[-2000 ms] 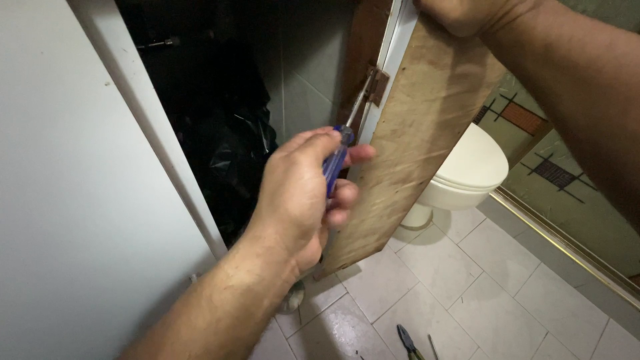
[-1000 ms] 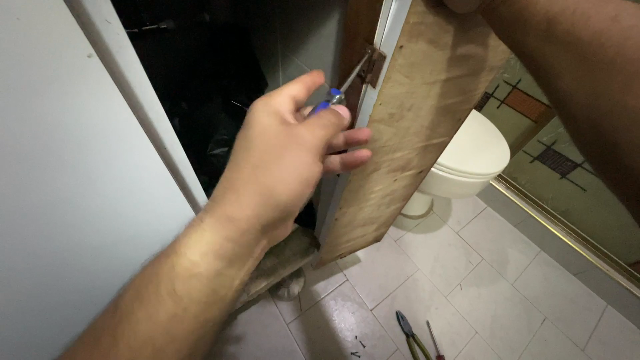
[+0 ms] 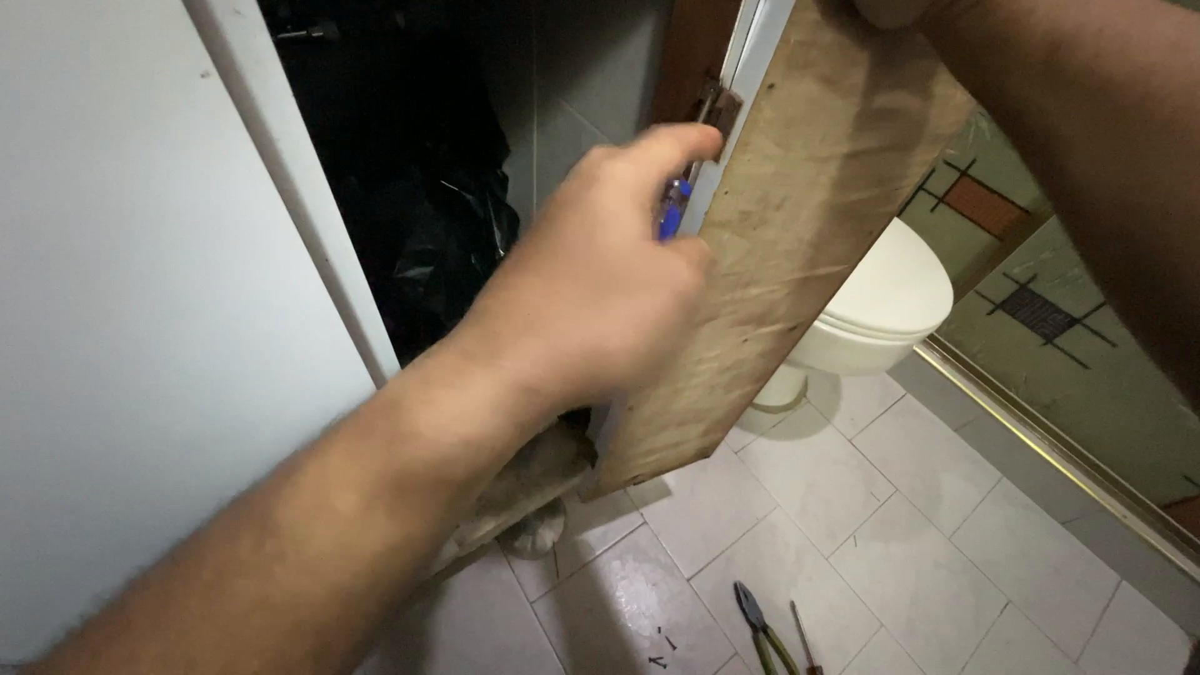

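Note:
My left hand (image 3: 600,272), blurred, is around the blue handle of a screwdriver (image 3: 673,211), its index finger stretched toward a brown metal hinge (image 3: 720,108). The screwdriver's shaft points up at the hinge, which sits on the white edge of a wooden door panel (image 3: 787,216). Much of the handle is hidden by the hand. At the top edge of the view my right hand (image 3: 895,9) is at the panel's upper part, mostly cut off, its fingers out of sight.
Pliers (image 3: 761,623), a second screwdriver (image 3: 804,637) and several screws (image 3: 660,649) lie on the tiled floor. A white toilet (image 3: 881,300) stands behind the panel. On the left is a white panel (image 3: 159,309), beside a dark opening holding black plastic (image 3: 431,244).
My left hand has shifted its fingers around the screwdriver handle, the index finger now reaching up beside the hinge. The screwdriver has stayed pointed at the hinge.

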